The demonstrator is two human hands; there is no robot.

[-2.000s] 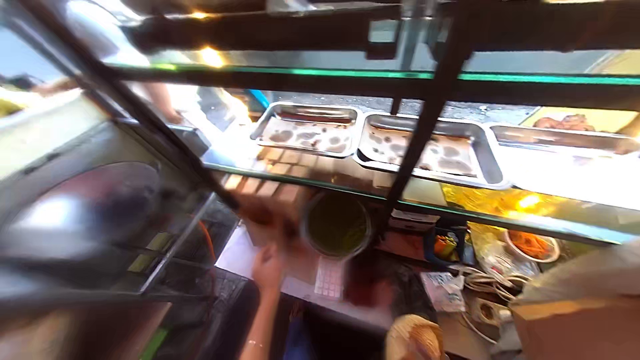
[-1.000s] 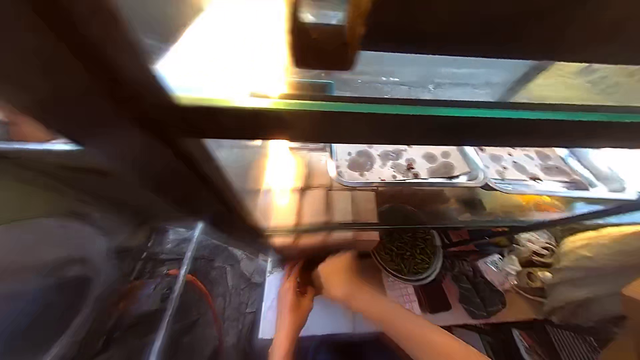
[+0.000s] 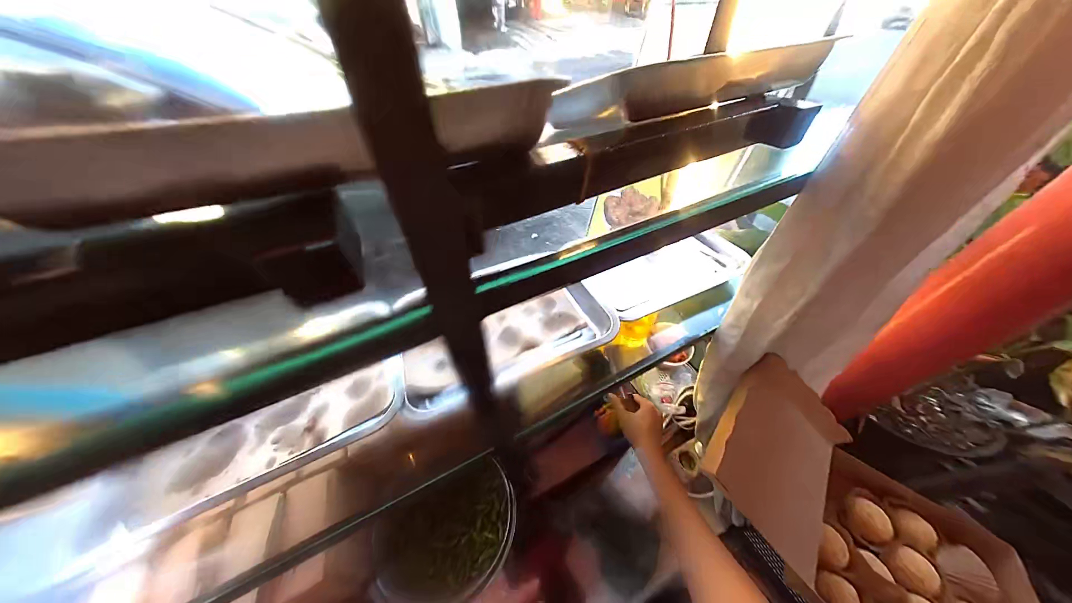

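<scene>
My right hand (image 3: 636, 417) reaches forward under the glass shelf, its fingers curled around a small dark thing too unclear to name. Close beside it are a white bowl with orange-red food (image 3: 677, 355) and pale cables (image 3: 685, 409). To its lower left stands a round metal bowl of chopped greens (image 3: 452, 532), partly behind the glass. My left hand is out of the picture. Metal trays (image 3: 599, 331) with spotted white lining lie beyond the glass.
A dark upright bar (image 3: 427, 209) and glass shelf edges (image 3: 553, 264) cross the view. At right are a cardboard box (image 3: 779, 469), brown eggs (image 3: 871, 519), a hanging cloth (image 3: 854, 209) and a red tube (image 3: 963, 293). Pale blocks (image 3: 251, 536) lie at lower left.
The view has swung far to the right. Both hands were together beside the bowl of greens one second ago; now my right hand is beyond it, near the cables, and my left hand is out of view.
</scene>
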